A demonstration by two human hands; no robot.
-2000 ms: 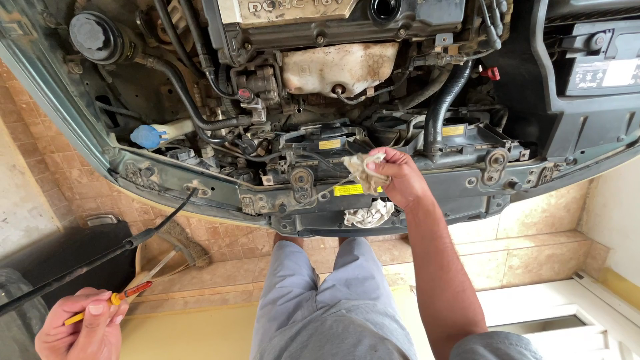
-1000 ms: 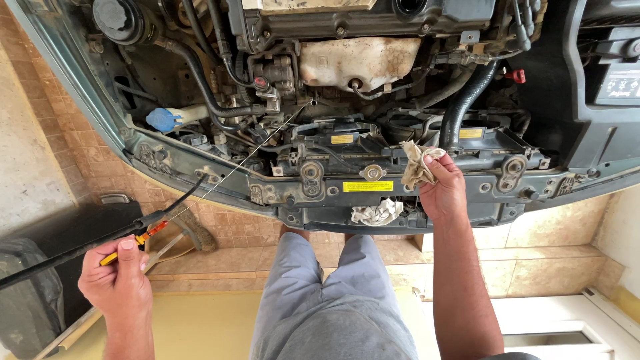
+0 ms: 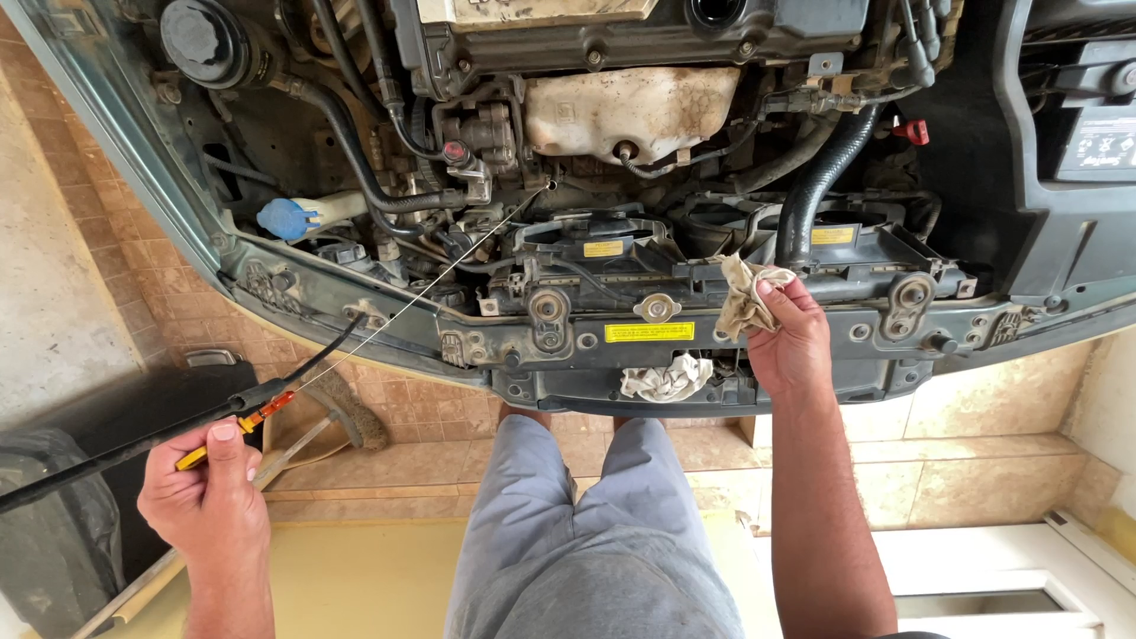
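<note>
Pinched in my left hand [image 3: 209, 479] is the yellow and orange handle of a thin metal rod [image 3: 426, 288], which looks like an engine dipstick. The rod slants up and right; its far end is near the dipstick tube opening [image 3: 552, 185], and I cannot tell whether the tip is inside. My right hand [image 3: 792, 342] holds a crumpled, stained cloth [image 3: 747, 297] above the front crossmember, right of the radiator cap [image 3: 658, 309]. A second crumpled white cloth [image 3: 667, 379] lies on the car's front edge below the yellow label [image 3: 649, 332].
A black hood prop rod [image 3: 133, 448] crosses at the left, close to my left hand. Around the tube are a heat shield [image 3: 630, 111], black hoses [image 3: 821, 191], radiator fans and a washer cap [image 3: 286, 218]. The battery [image 3: 1096, 142] is at the right.
Two seconds ago my left hand was low at the left edge; it has moved up, with the rod now stretching to the engine. My right hand still holds the cloth.
</note>
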